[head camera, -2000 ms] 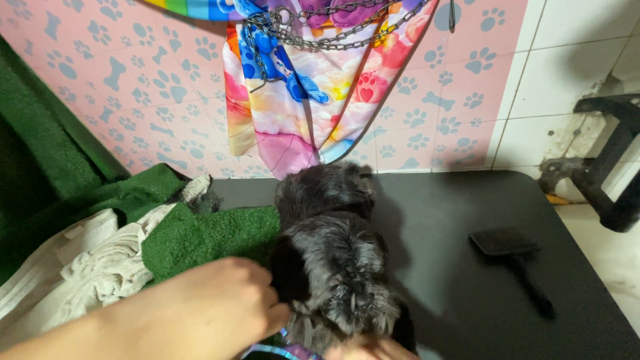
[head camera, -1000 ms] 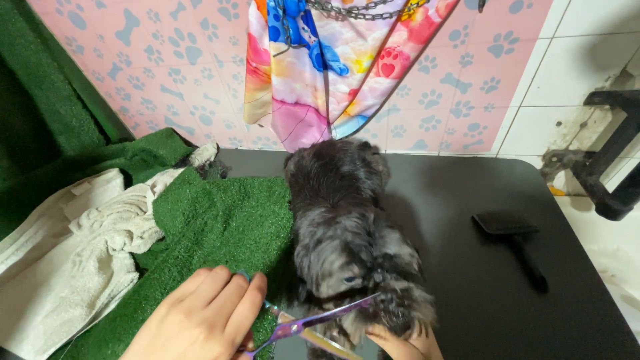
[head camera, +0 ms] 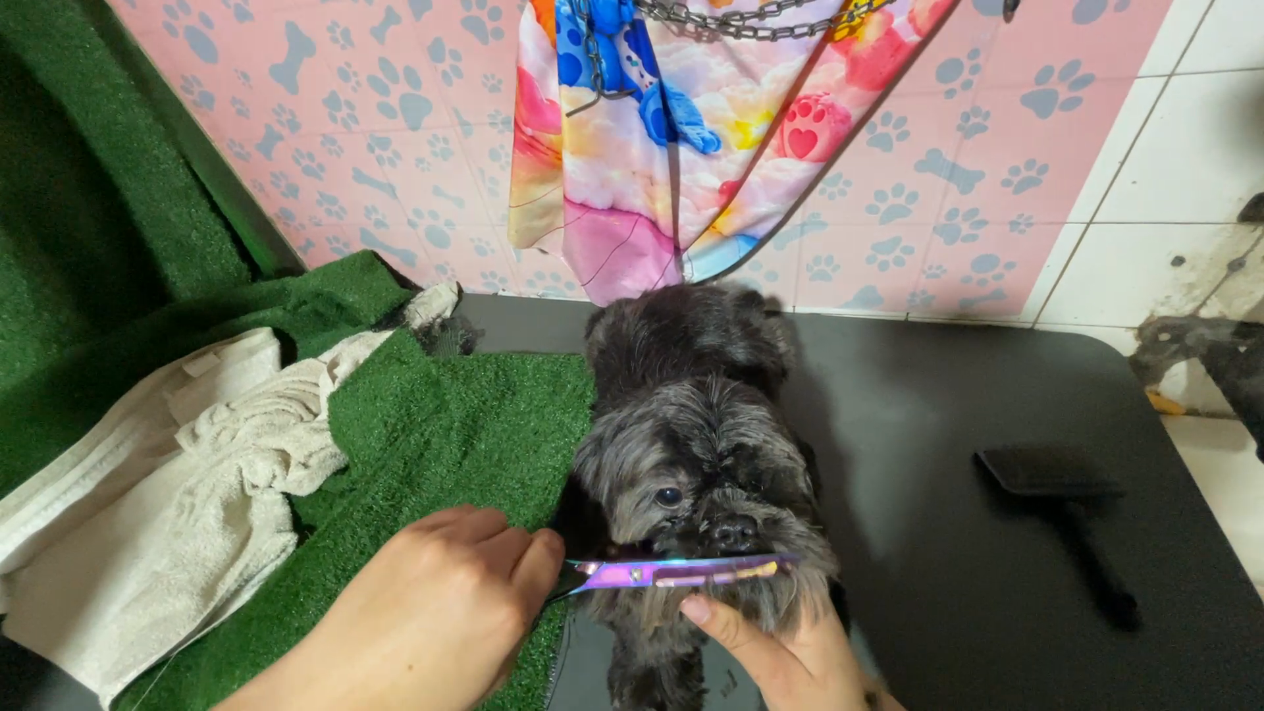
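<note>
A black and grey long-haired dog (head camera: 691, 434) faces the camera on a dark grooming table (head camera: 948, 395). My left hand (head camera: 444, 583), at the lower left, grips a pair of iridescent purple grooming scissors (head camera: 642, 574) by the handles, which its fingers largely hide. The blades lie almost level across the fur just below the dog's nose, and look closed together. From the lower right, my right hand (head camera: 790, 652) cups the dog's chin, its thumb in front below the blades and its other fingers mostly hidden by the beard.
Green artificial turf (head camera: 464, 425) and a crumpled whitish towel (head camera: 247, 474) lie left of the dog. A black slicker brush (head camera: 1062, 494) rests on the table at right. Metal chains (head camera: 750, 25) and a colourful cloth (head camera: 632, 197) hang at the wall behind.
The dog's head has come up to face the camera. The scissors, spread apart a second ago, now lie closed across the muzzle fur. My right hand has moved under the chin.
</note>
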